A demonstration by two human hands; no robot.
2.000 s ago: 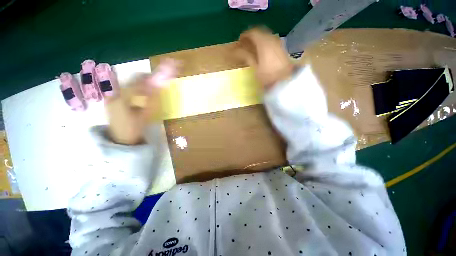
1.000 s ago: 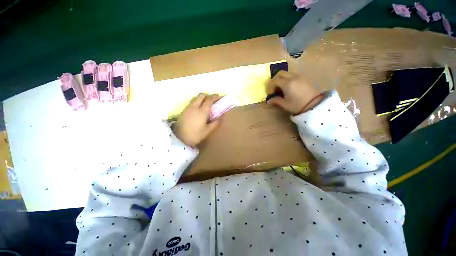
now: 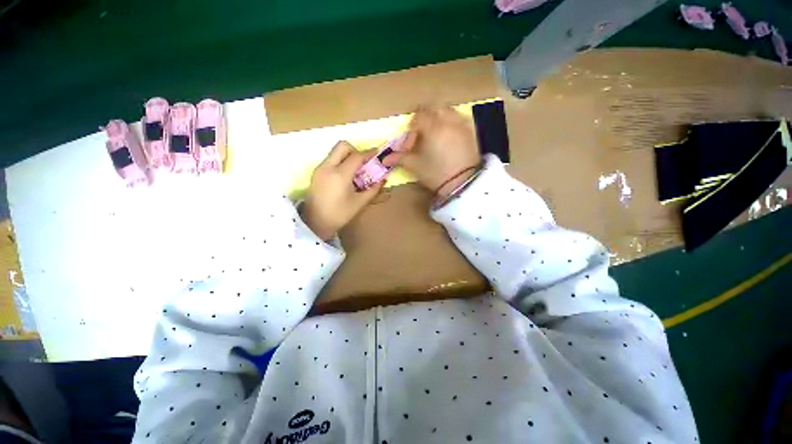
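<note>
A pink plastic housing (image 3: 372,173) is held tilted in front of me, with a small black adhesive pad (image 3: 387,156) on its face. My left hand (image 3: 332,192) grips the housing's lower end. My right hand (image 3: 440,149) has its fingertips at the upper end, on or beside the pad; whether it grips the housing is hidden. The yellow release paper (image 3: 304,159) lies under and behind both hands. A black pad block (image 3: 491,132) remains at its right end.
Several padded pink housings (image 3: 181,139) stand side by side on the white board (image 3: 130,260). Spare pad sheets (image 3: 729,173) lie right on the cardboard (image 3: 582,156). A grey metal post (image 3: 573,39) slants beyond it. The green conveyor belt (image 3: 304,43) carries loose pink housings (image 3: 731,19).
My right hand has moved left from the black block to the housing in my left hand. The housing now shows a black pad. The loose housing near the post has shifted left.
</note>
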